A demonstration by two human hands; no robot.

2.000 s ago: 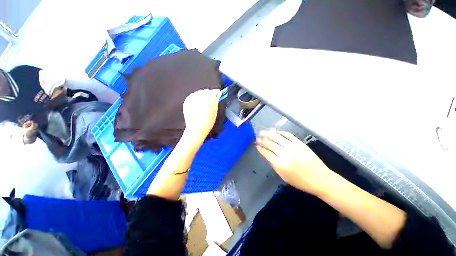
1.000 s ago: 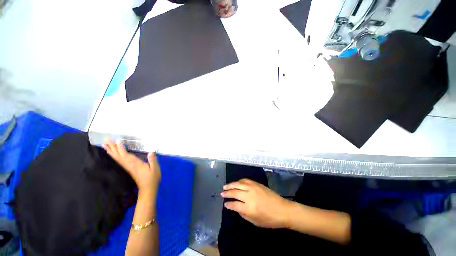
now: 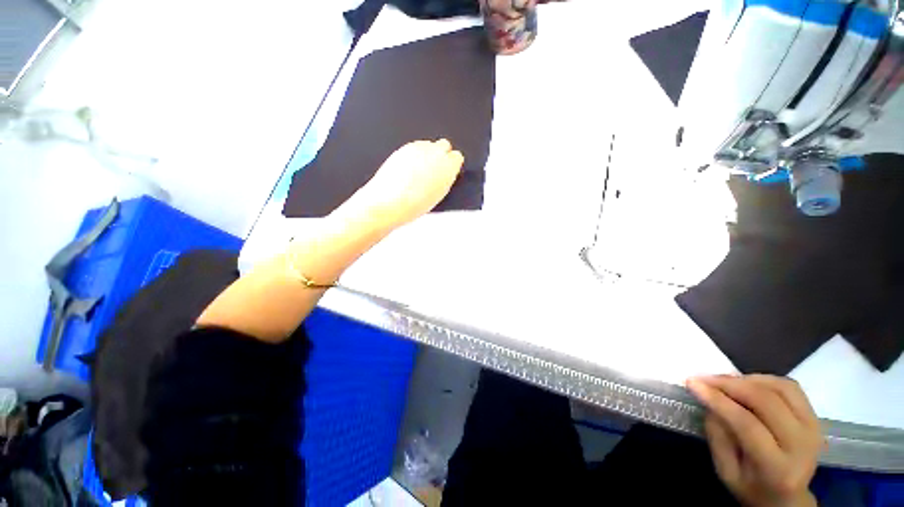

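A dark brown cut panel (image 3: pixel 396 109) lies flat on the white table (image 3: pixel 535 248), left of the sewing machine (image 3: pixel 813 89). My left hand (image 3: pixel 421 173) is on the panel near its lower right part, fingers bent; its fingertips are partly hidden, so a grip cannot be told. More dark cut fabric (image 3: pixel 823 257) lies under and right of the machine head. My right hand (image 3: pixel 758 426) is at the table's front edge, its fingertips on the edge by the ruler tape, with no fabric seen in it.
A small dark fabric triangle (image 3: pixel 674 54) lies behind the needle area. A patterned round object (image 3: pixel 510 25) stands at the far side. A blue crate (image 3: pixel 362 396) and a dark fabric stack (image 3: pixel 124 396) are at the left. The ruler tape (image 3: pixel 555 376) runs along the front edge.
My left hand has moved from the crate stack to the table edge, then onto the panel. My right hand has moved from the lap area right to the table's front edge. The view has swung right.
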